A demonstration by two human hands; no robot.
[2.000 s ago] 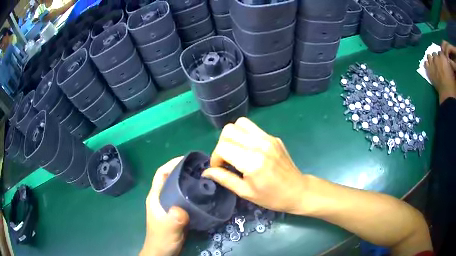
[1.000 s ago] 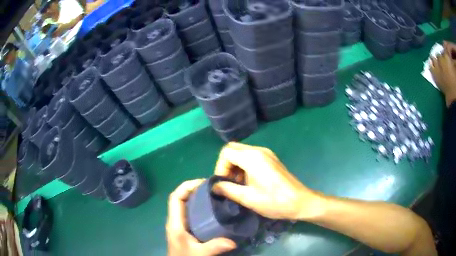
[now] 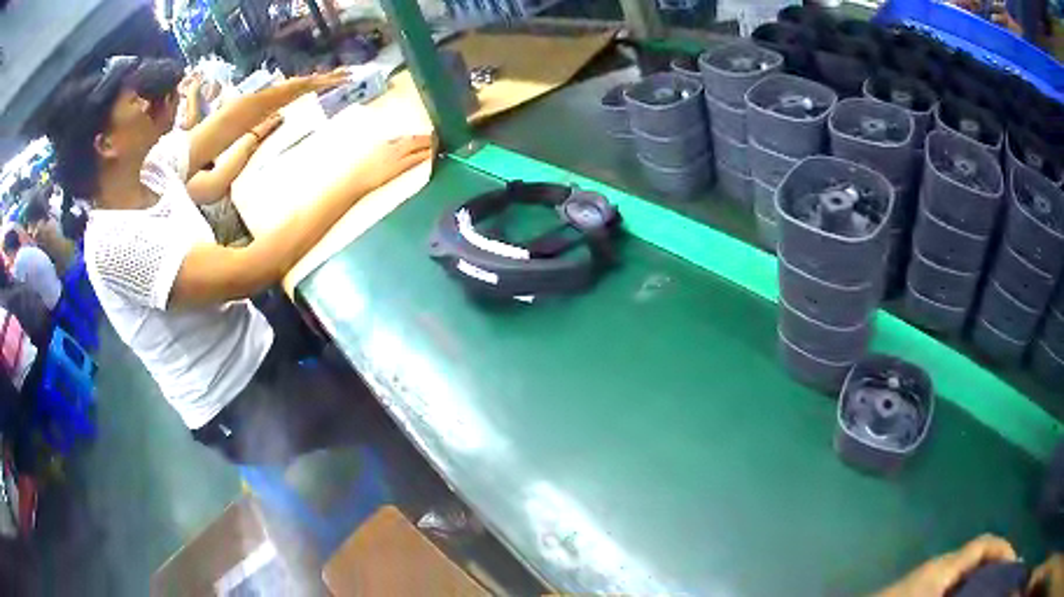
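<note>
My left hand [image 3: 947, 574] is at the bottom right corner, largely cut off by the picture's edge. Its fingers are on a dark grey housing [image 3: 994, 583], of which only a small part shows. My right hand is out of the picture. A single open housing [image 3: 883, 408] stands on the green bench, with a round hub and ribs inside. Beside it, a stack of housings [image 3: 826, 306] stands by the bright green strip.
A black padded ring with white labels [image 3: 522, 271] lies on the bench [image 3: 607, 408]. More housing stacks [image 3: 667, 138] stand behind the strip. A green post [image 3: 427, 70] rises at the bench corner. A person in white [image 3: 187, 251] leans over tan cardboard [image 3: 350, 210]. A carton [image 3: 391, 562] is below.
The view has swung far to the left. The loose insert piles and my right hand have left the picture, and my left hand is now at the bottom right corner.
</note>
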